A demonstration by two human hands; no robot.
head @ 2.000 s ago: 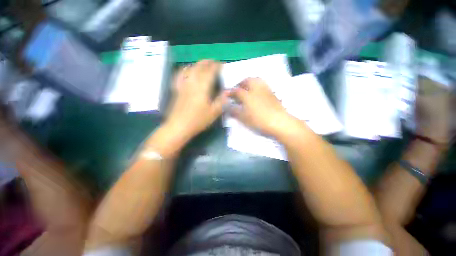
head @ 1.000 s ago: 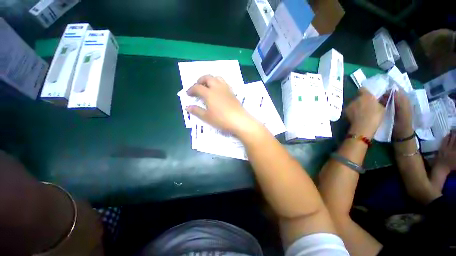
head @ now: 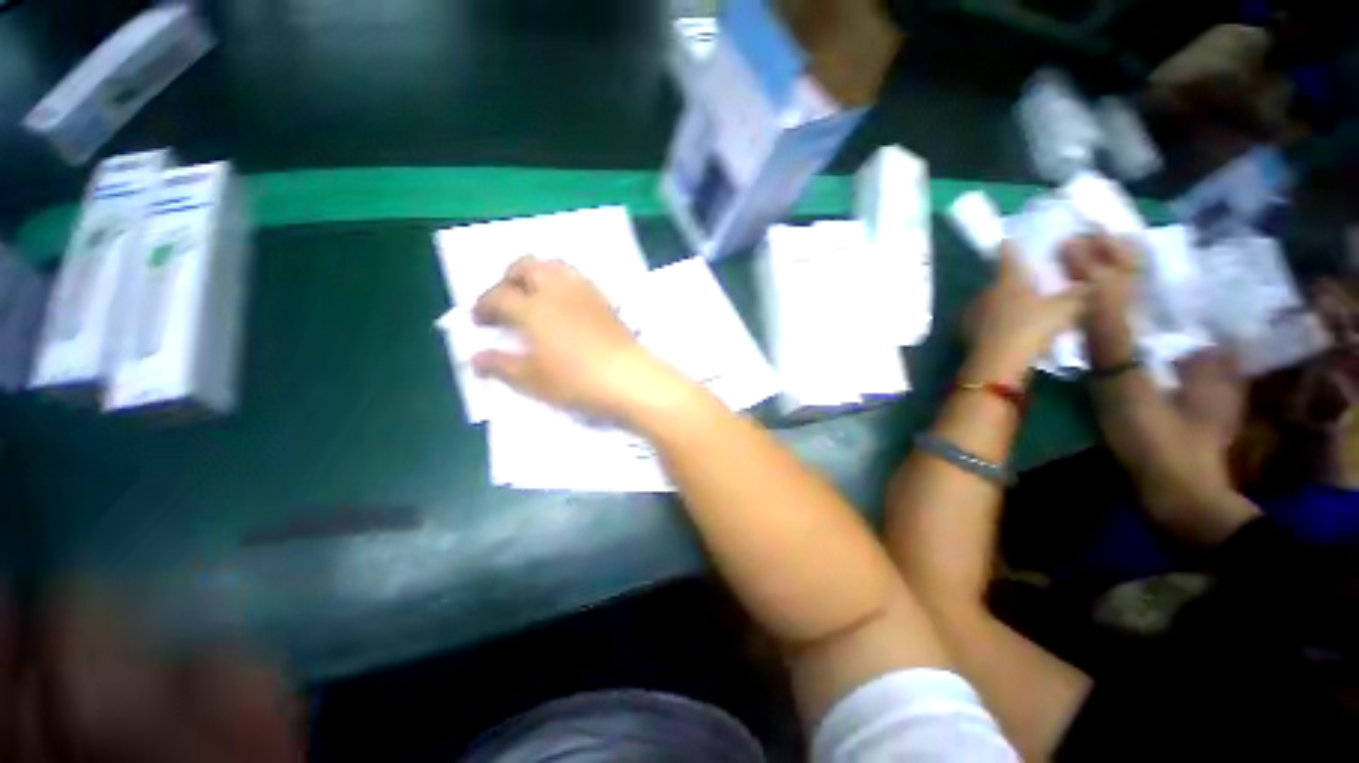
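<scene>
My right hand (head: 549, 340) lies on a loose pile of white leaflets (head: 574, 447), fingers bent and the thumb apart from them. Whether it pinches a sheet is hidden and blurred. The sheets overlap at different angles on the dark green bench. My left hand is not visible. A blurred skin-toned shape is at the lower left edge; I cannot tell whose it is. A pair of narrow white cartons (head: 179, 298) stands side by side at the left.
Several white cartons (head: 835, 313) stand right of the leaflets. An open blue-and-white box (head: 753, 142) with brown flaps stands behind them. At the right, another person's hands (head: 1028, 306) handle white papers. A carton (head: 119, 82) lies beyond the green strip (head: 403, 194).
The view has shifted, so the leaflets and right-hand boxes appear further left. My right hand stays on the leaflets. My left hand, there two seconds ago, is gone from view.
</scene>
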